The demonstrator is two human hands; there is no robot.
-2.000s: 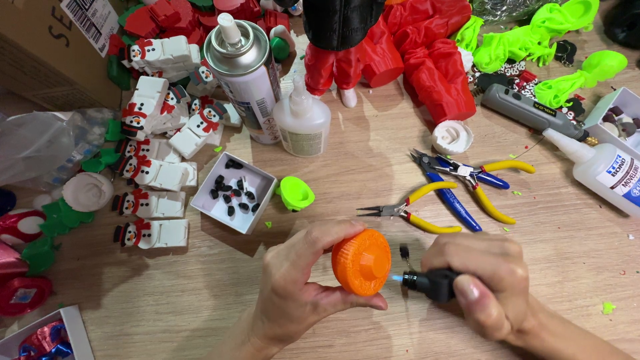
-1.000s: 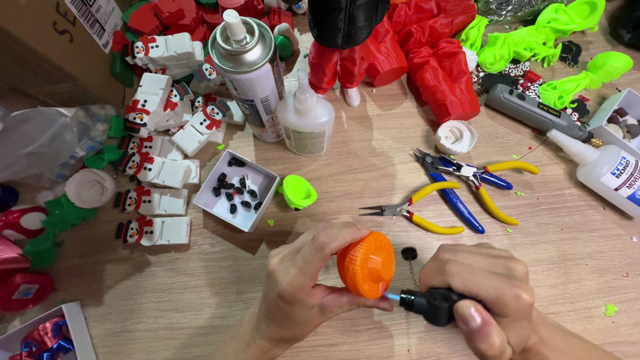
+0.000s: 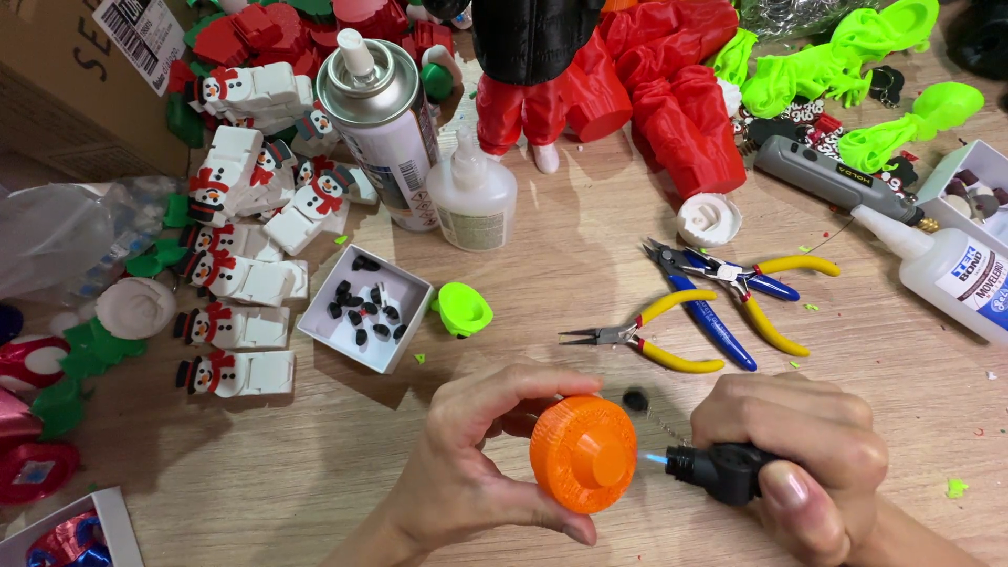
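My left hand (image 3: 488, 457) holds a round orange plastic piece (image 3: 584, 454) with a raised central knob, thumb below and fingers above. My right hand (image 3: 795, 457) grips a black torch lighter (image 3: 720, 470); its blue flame (image 3: 652, 458) points left at the piece's right edge. Behind them on the wooden table lie a small black round part with a thin chain (image 3: 635, 399), yellow-handled round-nose pliers (image 3: 642, 333), blue-handled cutters (image 3: 709, 315) and another yellow-handled pair of pliers (image 3: 744, 283). A lime-green plastic piece (image 3: 462, 309) sits beside a white box (image 3: 383, 364) of small black parts.
Snowman figures (image 3: 236, 374) are piled at left near a spray can (image 3: 376, 134) and a glue bottle (image 3: 471, 197). Red printed pieces (image 3: 685, 118) lie behind. At right are a grey rotary tool (image 3: 835, 179), a larger glue bottle (image 3: 945, 276) and lime-green figures (image 3: 906, 130).
The torch's nozzle, lower against the orange piece a second ago, is now level with its right side. Both hands keep hold of their things.
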